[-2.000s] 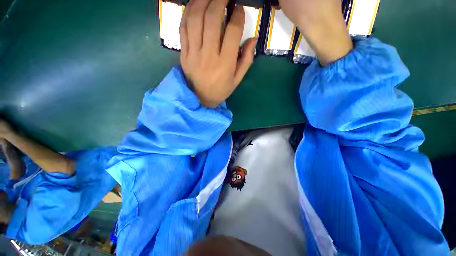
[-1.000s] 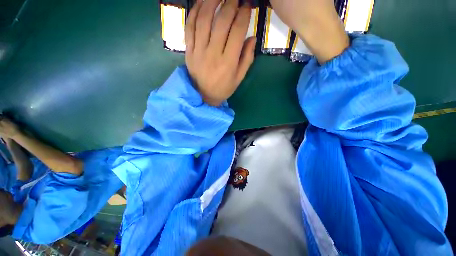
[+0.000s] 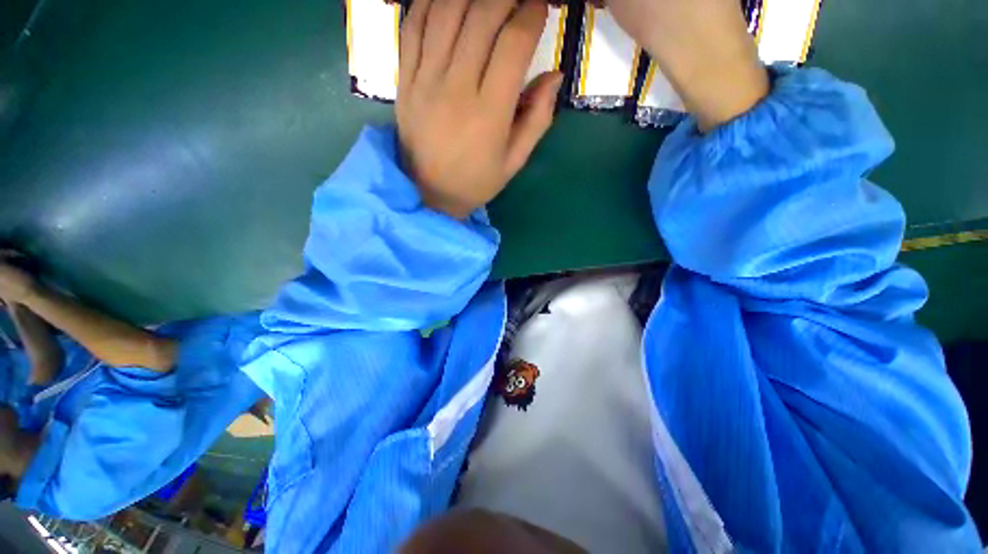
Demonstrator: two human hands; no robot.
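Several black units with white rectangles and thin yellow edges lie side by side at the top edge of the view; one (image 3: 374, 54) is left of my left hand, another (image 3: 609, 56) lies between my hands, and one (image 3: 788, 33) is right of my right wrist. My left hand (image 3: 466, 103) rests palm down over the units, fingers slightly spread, fingertips at the picture's edge. My right hand (image 3: 677, 38) is mostly cut off by the top edge; only its back and wrist show, so its fingers and anything in them are hidden.
The green bench mat (image 3: 249, 141) runs under the units, with its near edge at my body. Another person in a blue smock (image 3: 141, 422) is at the lower left, arms reaching to the bench. A yellow line (image 3: 945, 240) shows at the right.
The units sit slightly higher in the view than a second ago. My left hand stays over the units with a small shift; my right hand stays at the top edge.
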